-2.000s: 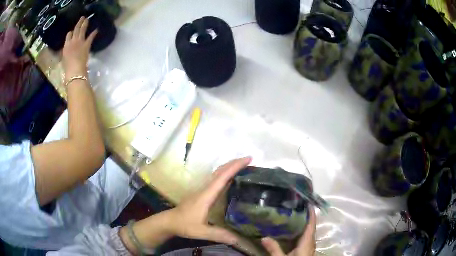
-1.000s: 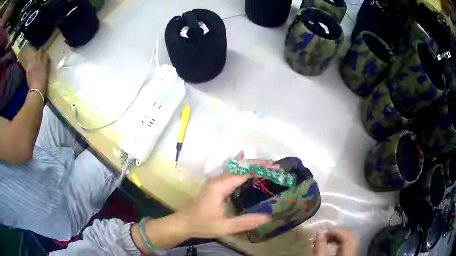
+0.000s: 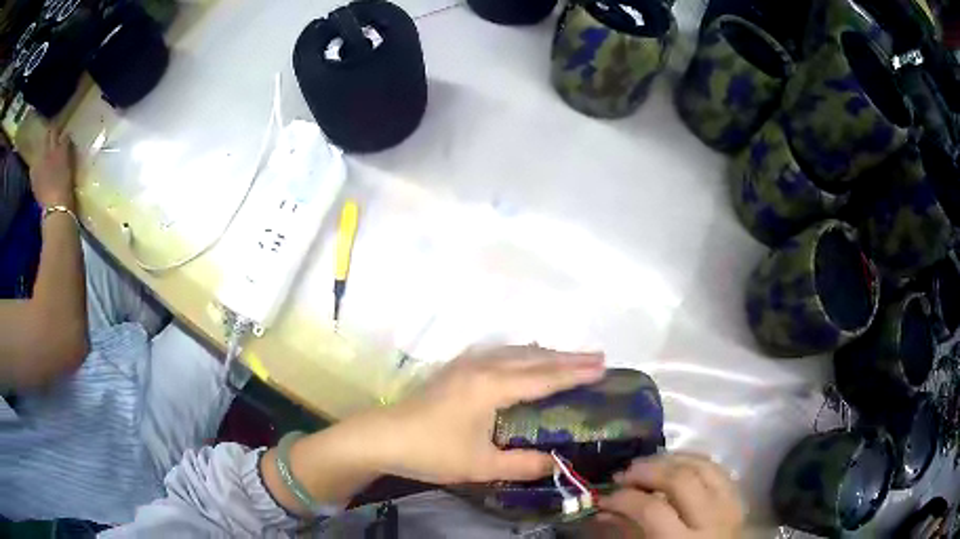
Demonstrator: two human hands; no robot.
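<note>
A camouflage speaker body (image 3: 590, 408) lies on its side at the bench's near edge, its dark side opening turned towards me. My left hand (image 3: 474, 416) is on top of it, fingers over the patterned fabric, thumb near the opening. My right hand (image 3: 674, 500) is at its right side, fingertips at the opening. Red and white lead wires (image 3: 568, 474) come out of the opening to a small white connector plug (image 3: 574, 506) beside the right fingertips. Most of the circuit board is hidden; only a bit of green shows by the plug.
A yellow screwdriver (image 3: 344, 244) and white power strip (image 3: 282, 221) lie left of centre. A black speaker body (image 3: 363, 84) stands behind them. Several camouflage bodies (image 3: 805, 290) are stacked along the right. A coworker's arm (image 3: 58, 263) rests at the left edge.
The speaker body has been turned, and the green board seen along its opening is now mostly hidden. My right hand has come in from the right to the wires. The coworker's hand has moved back.
</note>
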